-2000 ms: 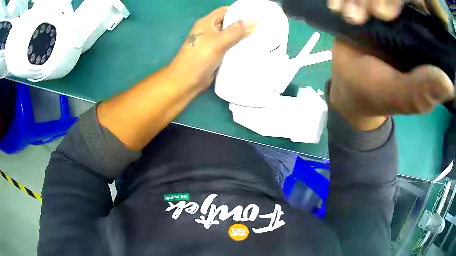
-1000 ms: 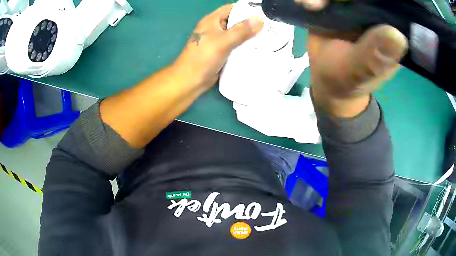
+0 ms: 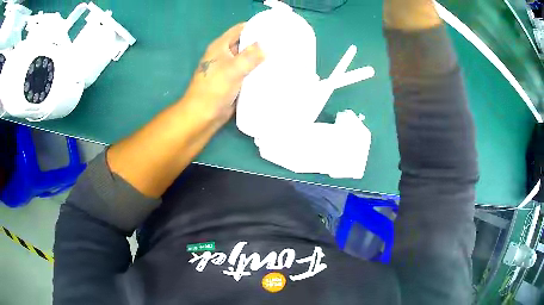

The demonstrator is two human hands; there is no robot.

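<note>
A white camera housing (image 3: 277, 89), glaring and overexposed, lies on the green bench mat in front of me. Its two thin antennas (image 3: 349, 74) spread in a V to the right, and its blocky wall-mount bracket (image 3: 334, 149) points right near the bench's front edge. My left hand (image 3: 223, 68) holds the housing from its left side, thumb on top. My right arm reaches to the far side of the bench. Only the wrist and the base of my right hand (image 3: 411, 13) show at the top edge; the fingers are cut off. The electric screwdriver is not in view.
Other white camera units (image 3: 51, 77), one with a black lens plate, stand at the left of the green bench (image 3: 161, 36). A dark thin-edged object (image 3: 316, 5) lies at the far edge. Blue stools (image 3: 367, 226) are below the bench. Clear equipment panels (image 3: 498, 250) stand at lower right.
My right hand has moved away from the housing to the far side, and the black screwdriver has left the picture with it. My left hand still holds the housing, whose antennas now show fully.
</note>
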